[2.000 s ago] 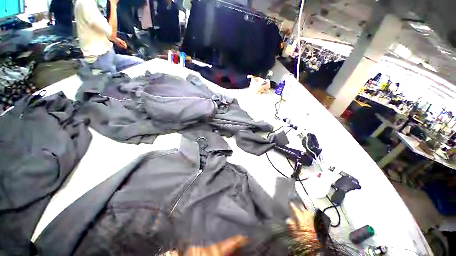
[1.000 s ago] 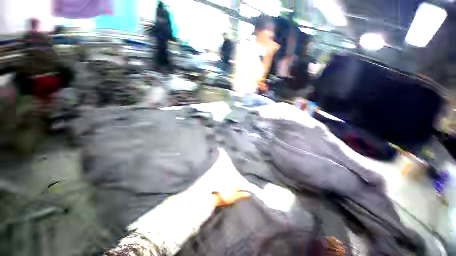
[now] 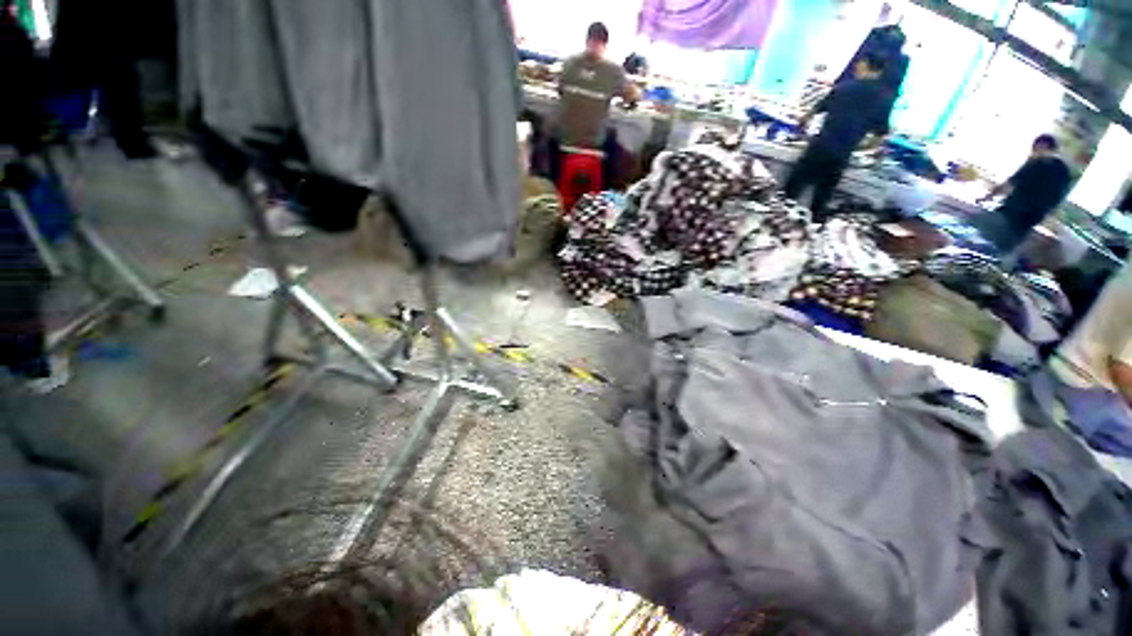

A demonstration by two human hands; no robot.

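Observation:
Neither of my hands can be made out in the head view. A patterned pale cloth, perhaps my sleeve (image 3: 546, 606), shows at the bottom edge. A dark grey garment (image 3: 807, 460) lies spread over the near end of the white table (image 3: 993, 395), its lower part hanging past the edge. A thin pale line shows across its upper part. Another dark grey garment (image 3: 1055, 522) lies beside it at the right.
Grey garments (image 3: 435, 124) hang on a metal-legged rack (image 3: 317, 326) at left. The floor (image 3: 509, 460) has yellow-black tape. Patterned cloth (image 3: 701, 218) is heaped beyond the table. People work behind; one sits on a red stool (image 3: 580, 178).
The view has swung left from the table to the floor and hanging rack. The hands seen earlier over the zip hoodie are out of sight.

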